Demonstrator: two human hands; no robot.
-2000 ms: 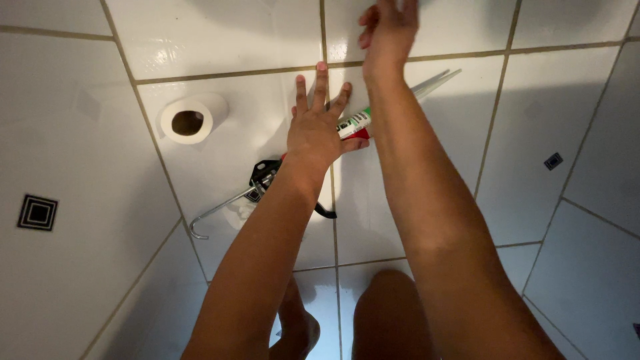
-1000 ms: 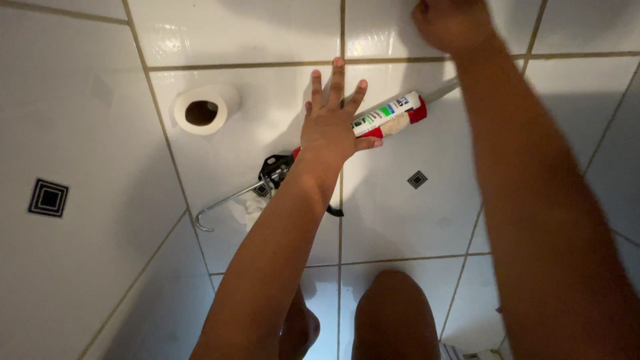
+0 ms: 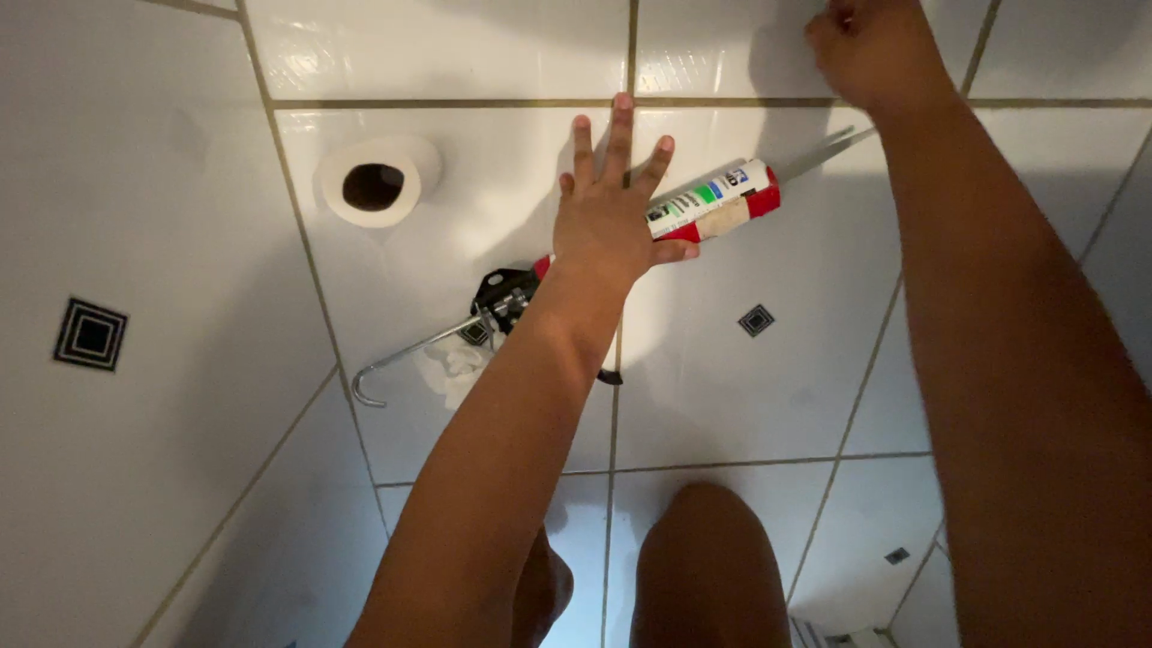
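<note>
A caulking gun (image 3: 504, 297) with a hooked metal rod lies on the white tiled floor, loaded with a sealant cartridge (image 3: 711, 200) whose pale nozzle points to the upper right. My left hand (image 3: 607, 211) rests flat with its fingers spread, palm down over the middle of the gun and cartridge; whether it presses on the tool or the tile cannot be told. My right hand (image 3: 868, 54) is at the top right, beyond the nozzle, with its fingers curled in. Whether something small is between those fingers is hidden. A crumpled white tissue (image 3: 457, 364) lies under the rod.
A toilet paper roll (image 3: 378, 180) stands on the floor to the left of my left hand. Tiled walls rise at the left and right. My bent knee (image 3: 706, 558) and part of the other leg are at the bottom.
My right hand has moved to the right, away from my left hand, and its fingers have curled in. More of the cartridge shows than two seconds ago. My left hand stays spread over the gun.
</note>
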